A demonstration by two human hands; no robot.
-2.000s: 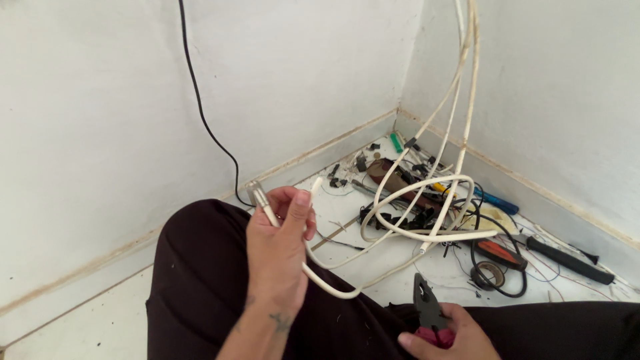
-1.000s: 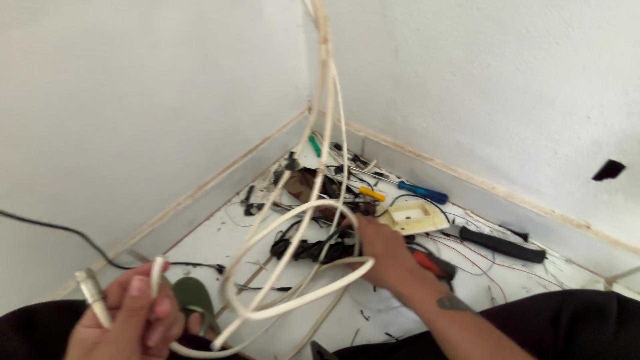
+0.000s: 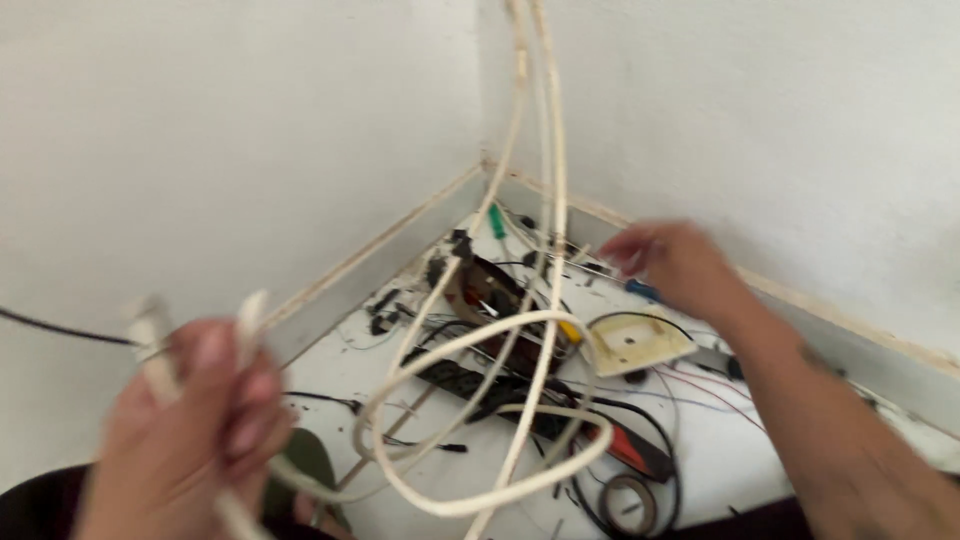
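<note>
At the lower left, my left hand point(image 3: 195, 420) grips white coaxial cable ends; one end bears a blurred metal connector point(image 3: 150, 322), and a bare-cut-looking white end point(image 3: 251, 307) sticks up beside it. My right hand point(image 3: 675, 262), blurred and with fingers partly spread, is over the right side of the tool pile, close to a screwdriver's blue handle point(image 3: 641, 289). No object shows in its fingers. White cables point(image 3: 556, 187) hang down the corner and loop above the floor. A yellowed wall plate point(image 3: 637, 343) lies below my right hand.
Around the corner floor lie a green-handled tool point(image 3: 496, 223), a brown open pouch or case point(image 3: 487, 292), a black power strip point(image 3: 480, 390), an orange-and-black tool handle point(image 3: 630, 446), a tape roll point(image 3: 628, 504), thin wires and dark debris. White walls point(image 3: 262, 150) rise on both sides.
The pliers seen in my right hand two seconds ago are no longer in it. From amid the pile, that hand has moved up and right to near the blue handle. My left hand still holds the cables.
</note>
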